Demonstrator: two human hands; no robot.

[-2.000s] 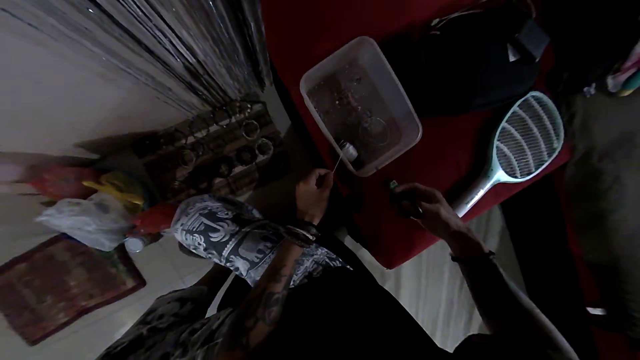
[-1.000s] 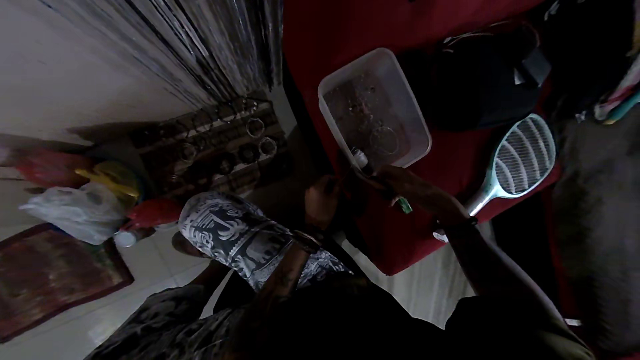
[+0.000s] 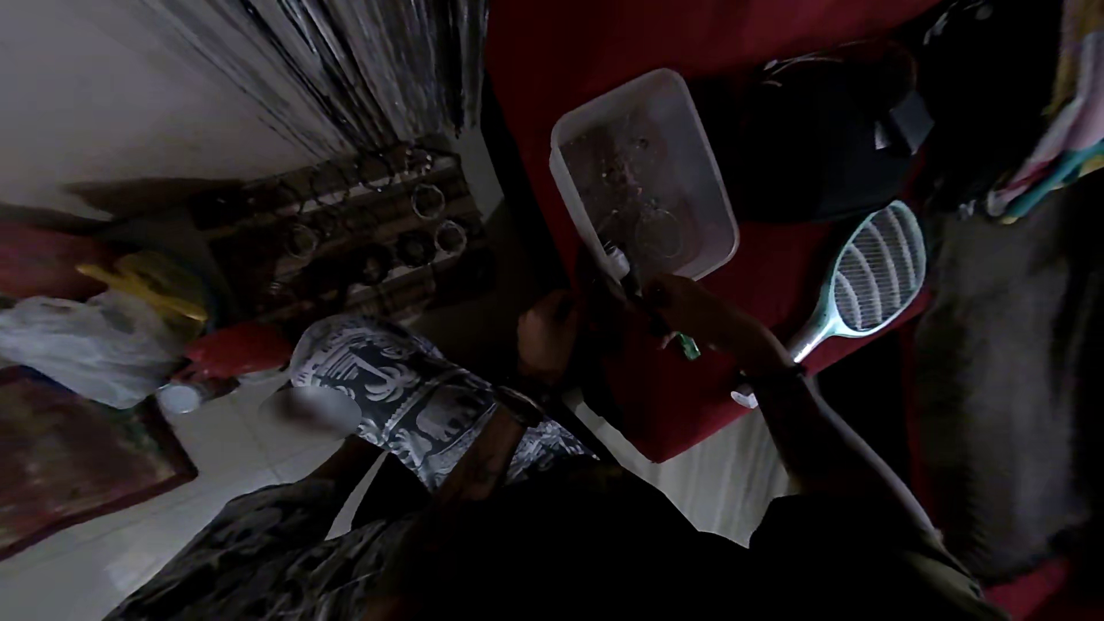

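Note:
A translucent plastic tub (image 3: 711,185) with small loose items, among them a thin ring-shaped loop (image 3: 658,233), sits on the red cloth (image 3: 690,431). My right hand (image 3: 694,310) reaches to the tub's near edge, fingers bent downward; shadow hides what they touch. A small white cylindrical thing (image 3: 617,260) lies at the tub's near left corner, close to those fingers. Just below my right hand is a small green object (image 3: 688,347); whether the hand holds it is unclear. My left hand (image 3: 549,332) is by the cloth's left edge, its fingers lost in the dark.
A racket-shaped electric swatter (image 3: 878,272) lies right of my right forearm. Behind it is a black bag (image 3: 793,147). Several bangles (image 3: 428,201) are on a striped surface to the left, near plastic bags (image 3: 86,345) and a rug (image 3: 78,457). Silvery strands (image 3: 379,69) hang above.
Two seconds ago a thin light stick or strand showed by my left hand; it is not visible now. My right hand has moved up to the tub's near edge.

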